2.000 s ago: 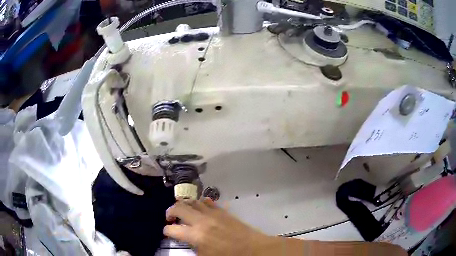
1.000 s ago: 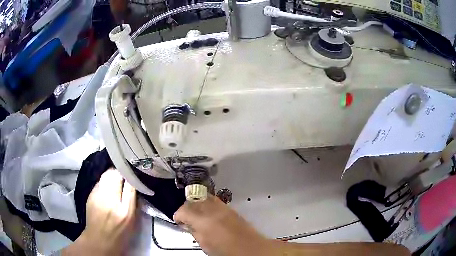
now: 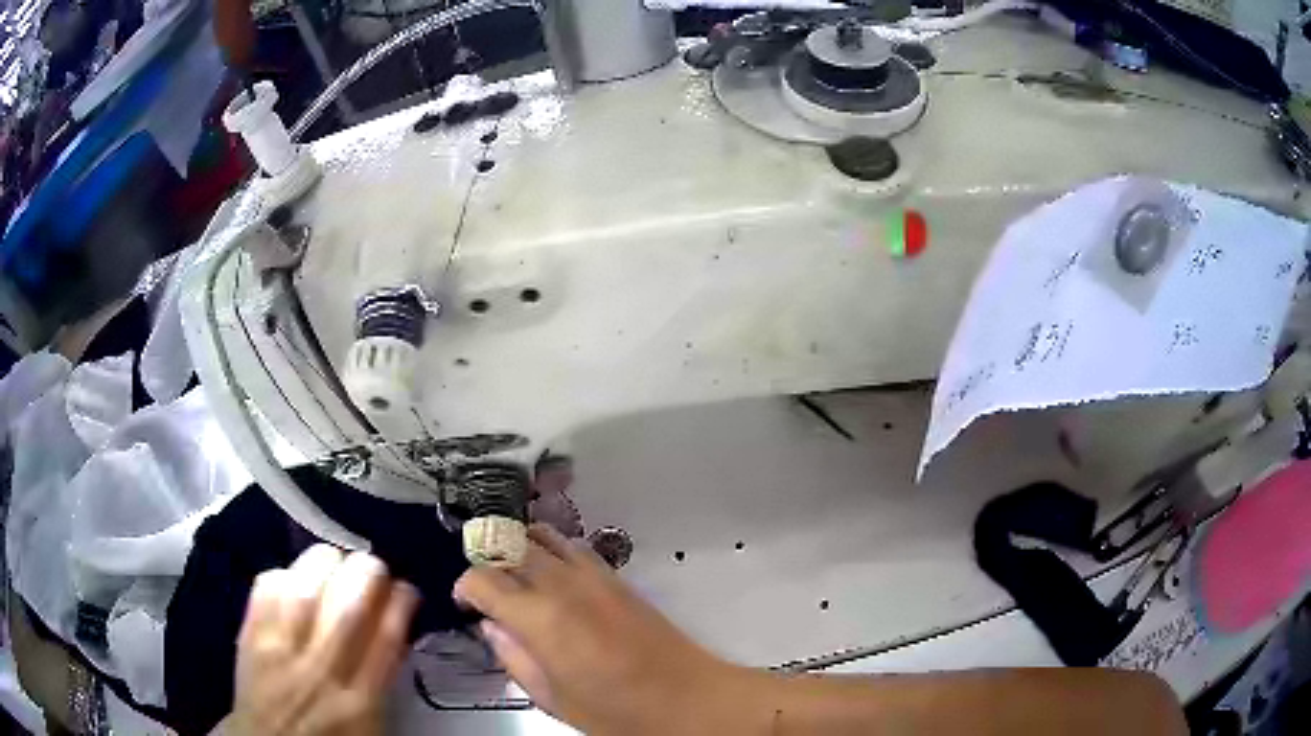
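Note:
A black fabric panel (image 3: 230, 575) lies at the left end of the cream sewing machine (image 3: 647, 302), partly behind the take-up lever guard. My left hand (image 3: 324, 640) is on the panel's near edge with its fingers curled; it seems to grip the cloth. My right hand (image 3: 575, 626) is below the lower tension dial (image 3: 495, 539), its fingertips at the black fabric's right edge by the needle area. The presser foot and needle are hidden behind the machine head and fingers. White fabric (image 3: 158, 475) lies crumpled to the left of the black panel.
A white paper note (image 3: 1064, 338) hangs on the machine arm under a round magnet. A black strip (image 3: 1042, 568) and dark metal tools (image 3: 1150, 561) lie at the right, beside a pink oval item (image 3: 1258, 546). Blue and other blurred things show at top left.
The view has shifted, so the machine sits further left. My left hand, absent two seconds ago, now lies fingers curled at the black fabric's near edge. More black fabric is spread at left than one second ago.

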